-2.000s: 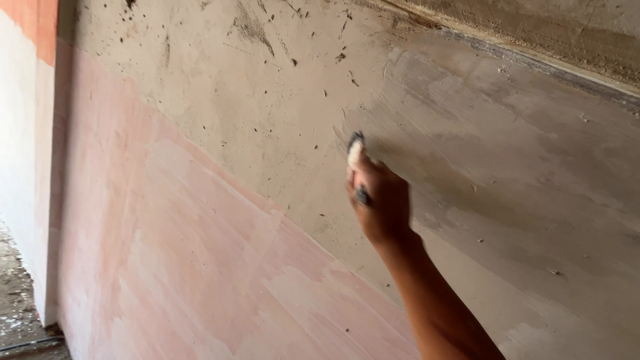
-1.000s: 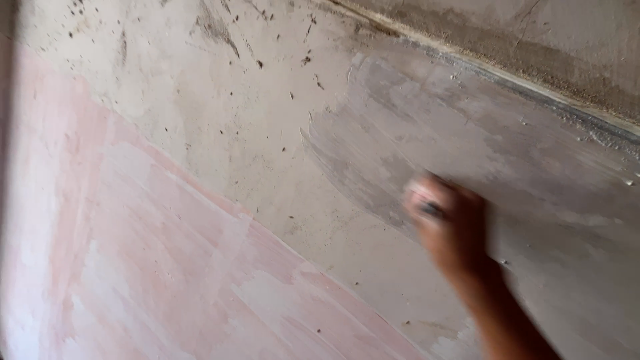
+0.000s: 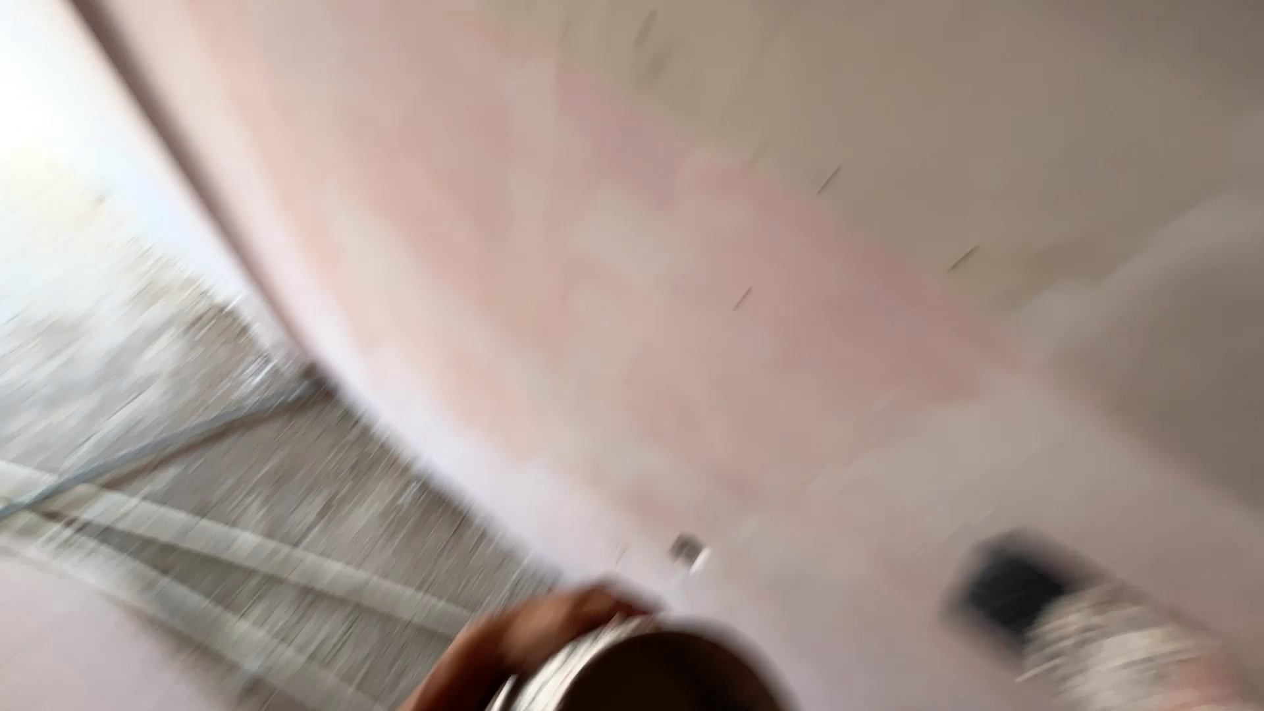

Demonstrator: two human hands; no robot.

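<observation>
At the bottom centre, my left hand (image 3: pixel 538 632) grips the rim side of a round container (image 3: pixel 662 671), whose dark inside faces up; the lower part is cut off. At the lower right is a blurred brush (image 3: pixel 1096 622) with a dark end and a pale, wrapped-looking part. Only a small reddish patch at the frame's right edge may be my right hand, which is otherwise out of view. Behind both stands the wall (image 3: pixel 632 296), pink low down and beige-grey higher up, with a paler smeared area at right.
A dirty floor (image 3: pixel 395 513) lies at lower left, with pale strips (image 3: pixel 267 563) and a thin cable or hose (image 3: pixel 168 449) across it. The wall's dark vertical edge (image 3: pixel 188 168) is at left. A small dark square (image 3: pixel 688 551) shows on the lower wall.
The view has swung down and left. My left hand and the container have come into view. The right hand, earlier against the grey wall area, is now almost out of frame.
</observation>
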